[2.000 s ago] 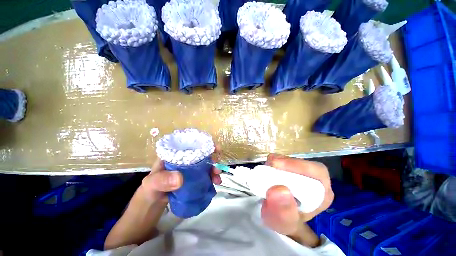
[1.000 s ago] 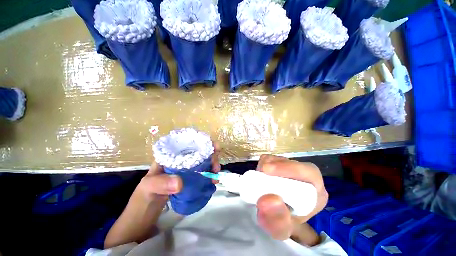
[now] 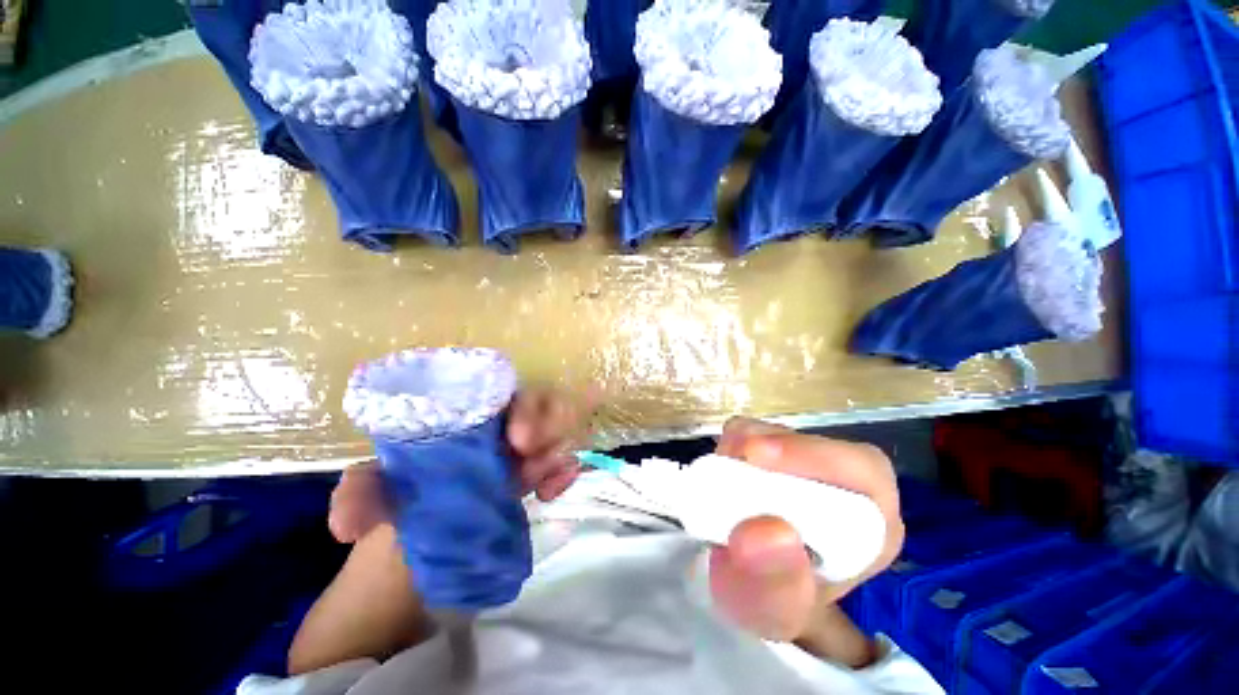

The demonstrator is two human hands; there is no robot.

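Note:
My left hand [image 3: 541, 437] holds a blue denim piece [image 3: 455, 523] upright at the near table edge, fingers on both sides of it. Its bumpy white fleece cuff [image 3: 432, 392] faces up and its mouth is open. The piece and fingers are slightly blurred. My right hand [image 3: 815, 523] is closed around a white squeeze bottle [image 3: 781, 512] to the right. The bottle's teal needle tip [image 3: 602, 463] points left, close to my left fingers and apart from the denim piece.
Denim pieces with white cuffs [image 3: 530, 177] stand in rows along the far side. One piece [image 3: 951, 312] leans at the right, by white pointed bottles [image 3: 1087, 201]. Another lies at the left edge [image 3: 25, 291]. A blue crate [image 3: 1175, 245] is at the right; more crates [image 3: 1006, 597] are below.
My left hand and the denim piece have moved left, and my fingers have shifted on it. My right hand has drawn the bottle slightly right, its tip now off the piece.

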